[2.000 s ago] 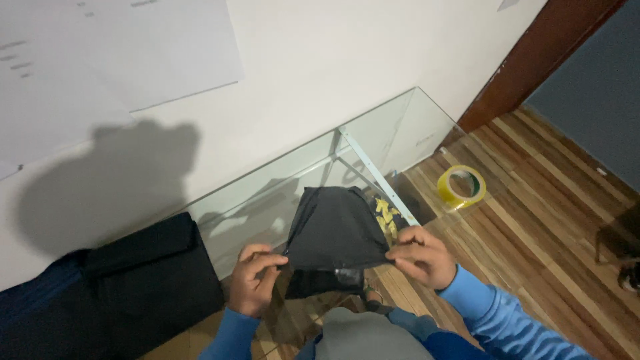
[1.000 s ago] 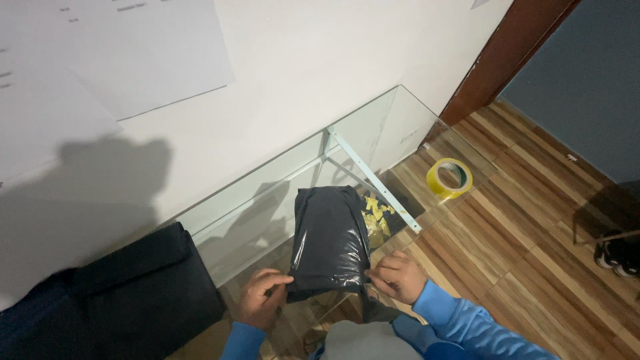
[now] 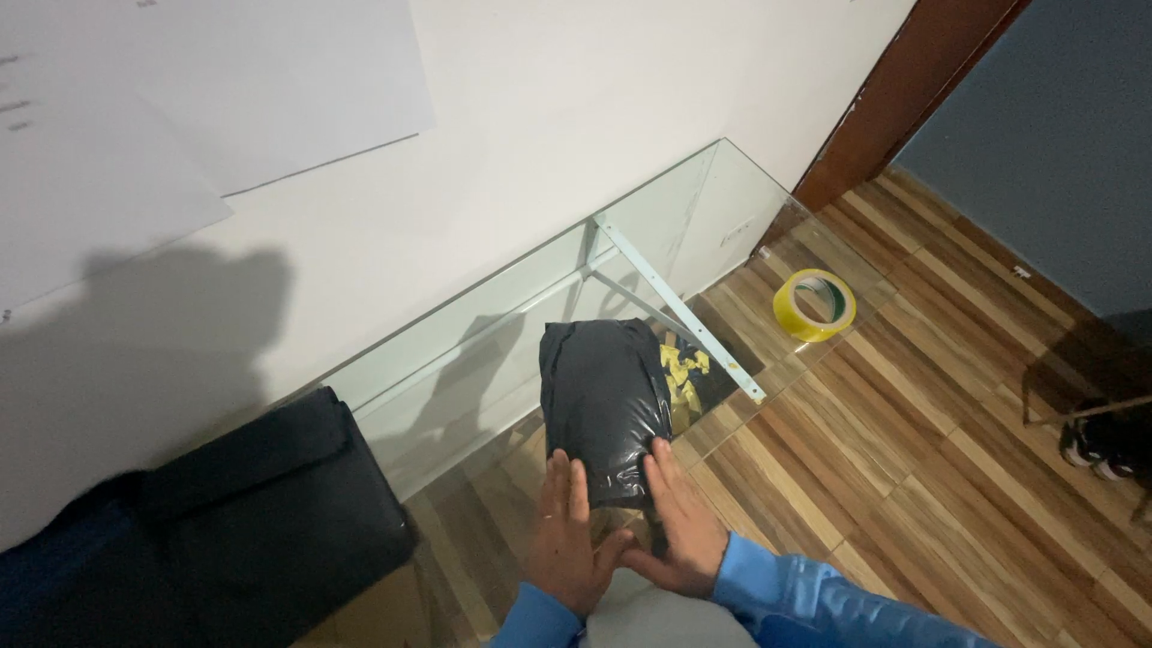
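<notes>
A black plastic-wrapped package (image 3: 605, 405) lies on the glass shelf (image 3: 486, 396), its film creased and shiny near the lower right. My left hand (image 3: 569, 535) rests with its fingers on the package's lower left edge. On the lower right side, the fingers of my right hand (image 3: 677, 522) press flat against the film. Both thumbs come together just below the package. Neither hand is closed around it. To the right on the glass stands a roll of yellow tape (image 3: 814, 305).
A black case or bag (image 3: 270, 513) occupies the left end. Under the glass are a pale metal bracket (image 3: 675, 301) and a dark container with yellow scraps (image 3: 686, 382). Papers (image 3: 297, 90) hang on the wall. Shoes (image 3: 1102, 441) are at the far right, near a brown door frame (image 3: 900, 99).
The package's raised near end has come down to lie flat. My hands have moved from gripping its near corners to resting on its lower sides.
</notes>
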